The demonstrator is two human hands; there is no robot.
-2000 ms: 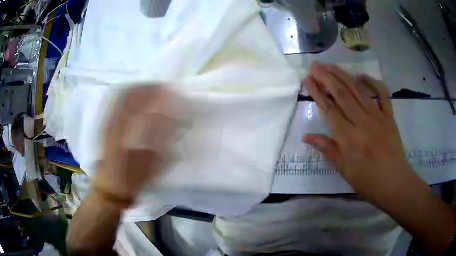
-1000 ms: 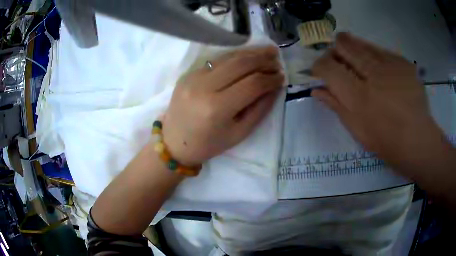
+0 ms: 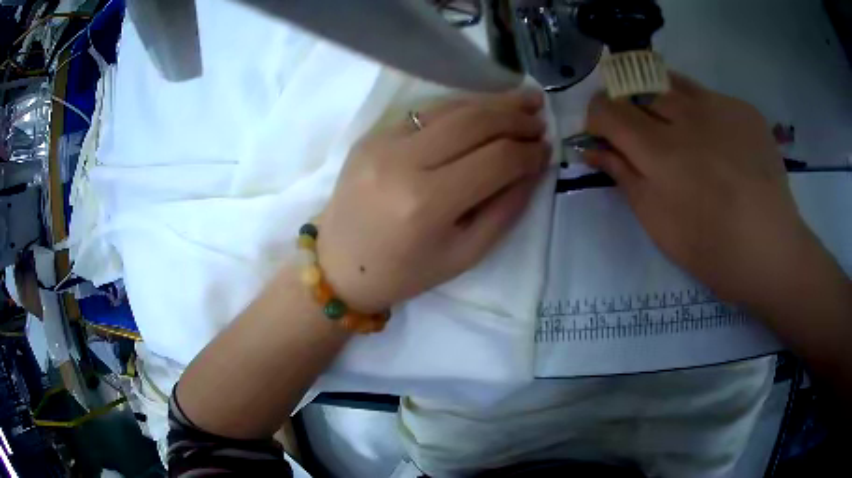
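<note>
A large white fabric piece [image 3: 215,201] covers the left and middle of the table, with its right edge beside the needle area. My left hand [image 3: 439,191] lies on it, fingers together and fingertips at that edge, holding the cloth. My right hand [image 3: 687,173] is just right of the edge, fingers closed around a thin metal tool, snips or tweezers [image 3: 581,143]. Only the tool's tip shows, pointing at the cloth edge. The sewing machine head [image 3: 374,37] hangs above my left fingertips and hides part of the cloth.
A printed ruler scale [image 3: 635,317] runs along the table's front. A ribbed cream knob [image 3: 636,73] sits beside the machine, above my right fingers. More white cloth [image 3: 589,420] lies below the table edge. A yellow rail [image 3: 61,159] and cluttered pieces are at the left.
My left hand has moved right to the cloth edge. My right hand, earlier spread flat and empty, now holds the metal tool. The machine head shows lower in view.
</note>
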